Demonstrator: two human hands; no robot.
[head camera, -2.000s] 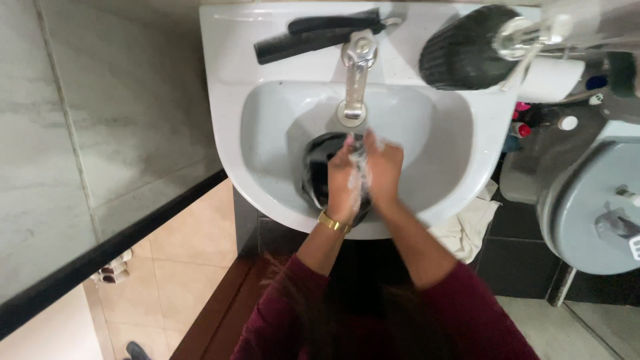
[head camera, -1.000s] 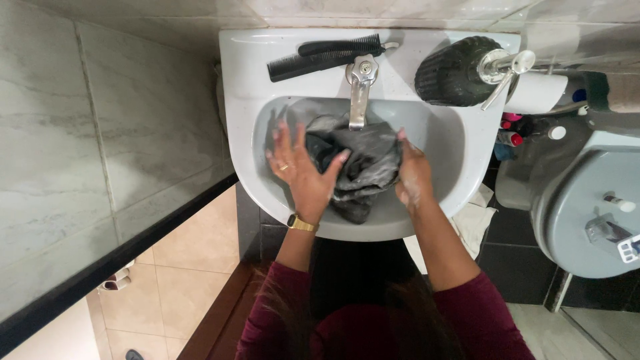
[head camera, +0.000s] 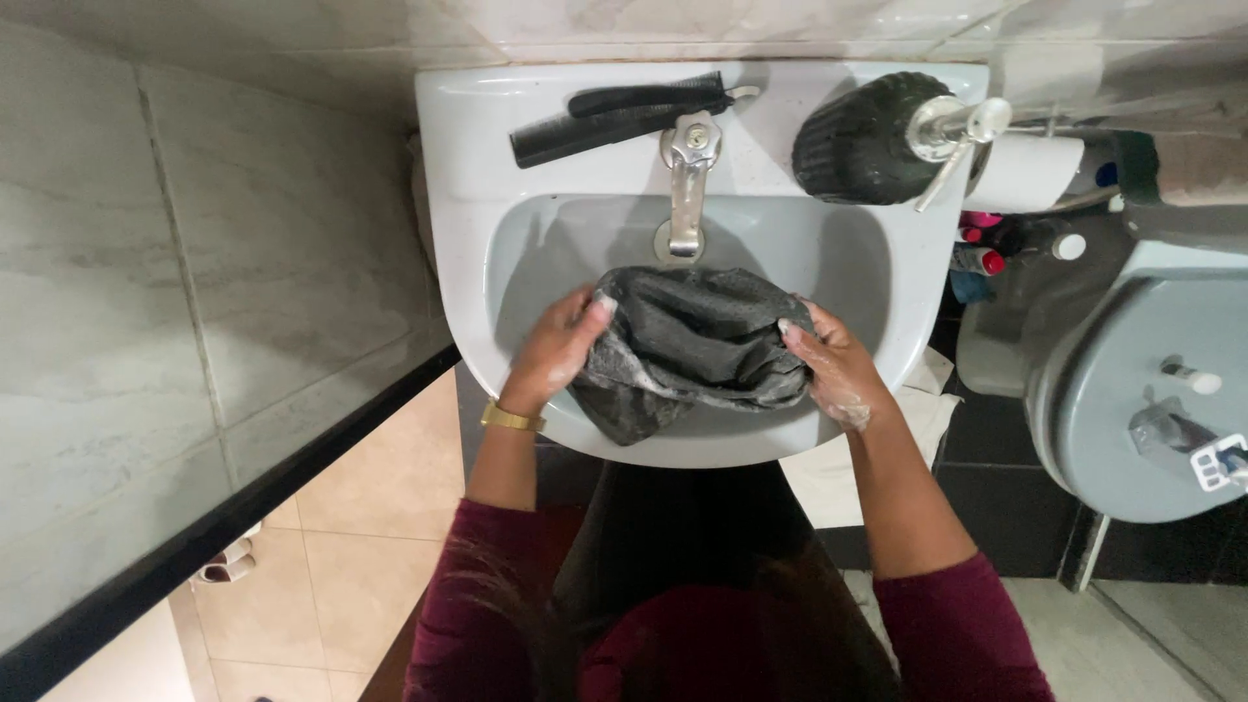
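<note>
A wet dark grey cloth (head camera: 702, 336) is stretched between my two hands over the basin of a white ceramic sink (head camera: 463, 292). My left hand (head camera: 565, 346) grips its left end, thumb on top; a gold watch (head camera: 512, 417) is on that wrist. At the right end, my right hand (head camera: 834, 366) pinches the cloth, with suds on the fingers and wrist. One part of the cloth hangs toward the front rim. The metal faucet (head camera: 688, 190) stands just behind the cloth; whether water runs from it I cannot tell.
Behind the faucet lie a black comb (head camera: 565, 138) and a second black comb or handle (head camera: 634, 99). A ribbed dark soap dispenser (head camera: 868, 136) lies toward the back right corner. Right of the sink are a toilet paper roll (head camera: 1033, 171), several bottles and a grey toilet lid (head camera: 1111, 390).
One second ago my left hand was spread open over the bunched cloth; now it grips the left end. The cloth is spread wider. Two seconds ago both hands were together under the faucet.
</note>
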